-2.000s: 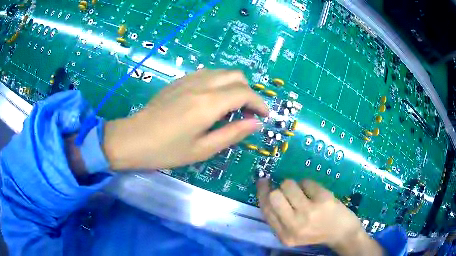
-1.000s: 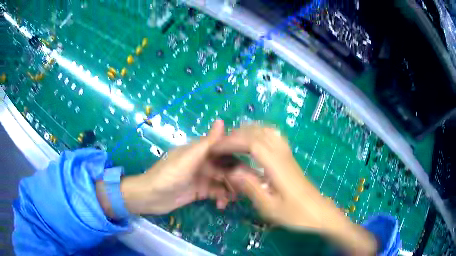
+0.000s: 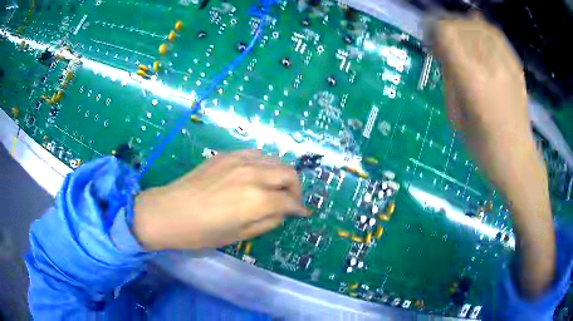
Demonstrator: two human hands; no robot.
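Note:
The large green printed circuit board [image 3: 251,94] lies flat and fills most of the view. My left hand [image 3: 220,200] is over its near middle, fingers curled with thumb and fingertips close together; whether they hold anything is too small to tell. My right hand [image 3: 471,56] is blurred at the far right, over the rail and the dark area beyond; its fingertips are hidden. Small capacitors with pale tops [image 3: 371,210] stand in a cluster right of my left hand, with yellow disc capacitors [image 3: 360,238] around them.
A blue grounding cord [image 3: 217,80] crosses the board from my left sleeve to the far edge. The near pale metal rail [image 3: 251,276] curves along the bottom. The far rail [image 3: 392,15] is partly behind my right hand. Dark bins or trays [image 3: 546,37] show beyond it.
My hands were together over the board one second ago and are now apart. My right hand has moved up and right, beyond the board. My left hand is at the near middle, palm down.

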